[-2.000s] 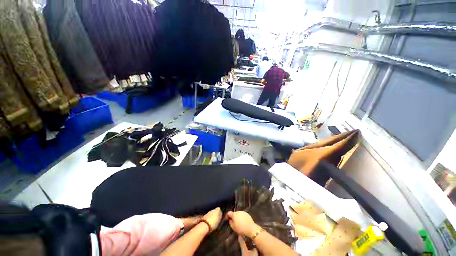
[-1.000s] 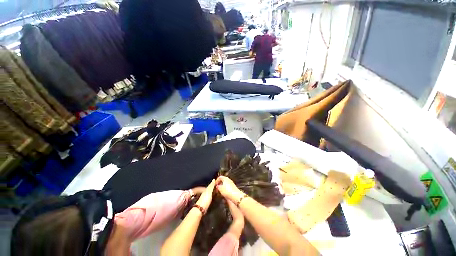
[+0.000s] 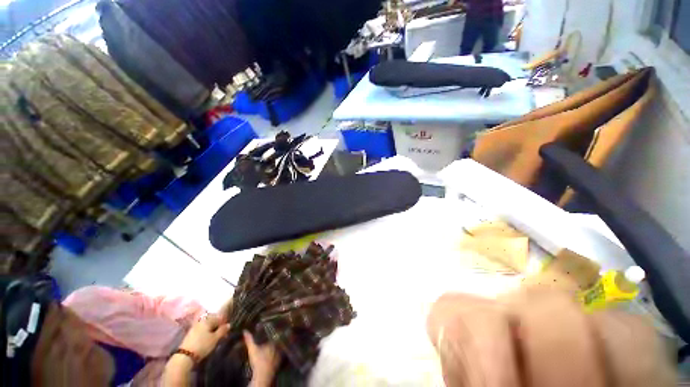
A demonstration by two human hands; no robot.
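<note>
A bundle of dark brown plaid garment pieces, with fanned edges, lies on the white table at lower left. My left hand, with a beaded bracelet at the wrist, grips the bundle's left edge. Another person's hand is on the bundle's lower part, and a pink sleeve reaches in from the left. My right hand is large and blurred close to the camera at lower right, away from the bundle. Its grip cannot be made out.
A black padded board lies behind the bundle, with dark trim pieces beyond it. Tan paper pieces and a yellow bottle are at right. Cardboard leans by the wall. Garments hang at left above blue bins.
My right hand has left the bundle and come up at the right, near the camera. The bundle and my left hand now show further left; the view has turned downward and right.
</note>
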